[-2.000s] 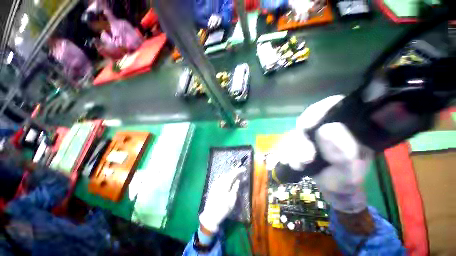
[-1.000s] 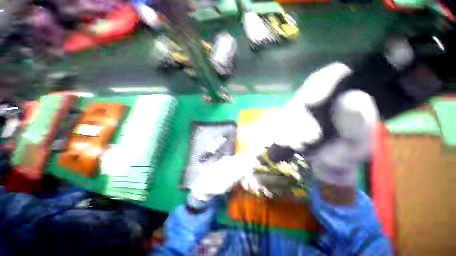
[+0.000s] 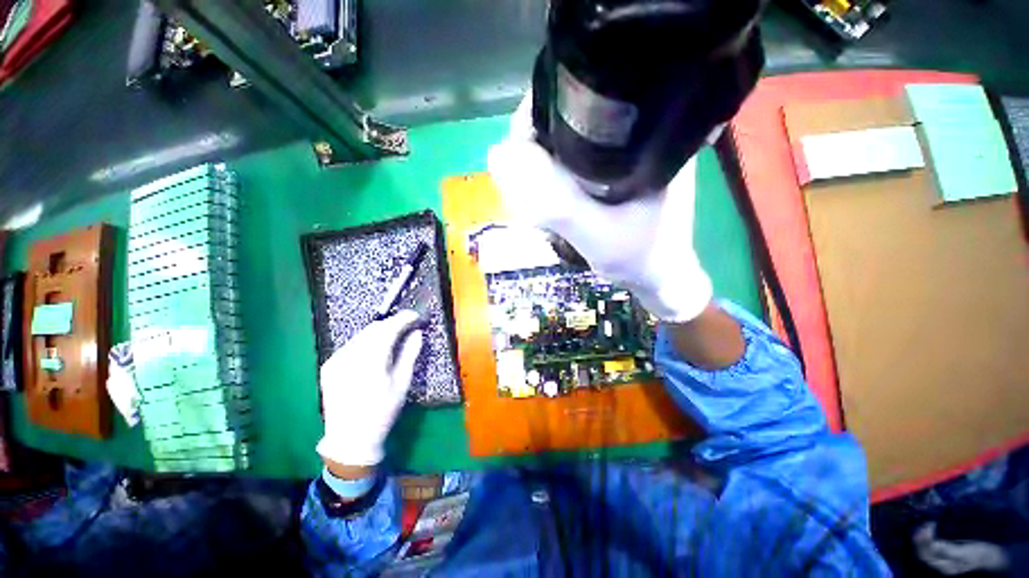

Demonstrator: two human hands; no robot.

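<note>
My right hand (image 3: 609, 220), in a white glove, is wrapped around the black electric screwdriver (image 3: 643, 85), above the far part of the circuit board; the tool's tip is hidden. The green circuit board (image 3: 570, 333), with yellow, white and black components, lies on the orange fixture (image 3: 519, 435). My left hand (image 3: 370, 384), also gloved, rests over the near part of the black-rimmed screw tray (image 3: 350, 265), filled with grey specks; its fingertips are at the screws, and whether it pinches any cannot be told. A black and white marker pen (image 3: 403, 279) lies on the screws.
A stack of light-green strips (image 3: 186, 316) and another orange fixture (image 3: 70, 390) are at left. A metal post (image 3: 282, 85) stands behind the tray. A red-edged tray with brown cardboard (image 3: 903, 305) is at right. Boards lie on the dark green conveyor (image 3: 451, 57). Other people's sleeves show at the lower corners.
The view has swung down and right. My left hand has moved from the circuit board back to the screw tray. My right hand still holds the screwdriver, now more upright, and the board lies flat in view.
</note>
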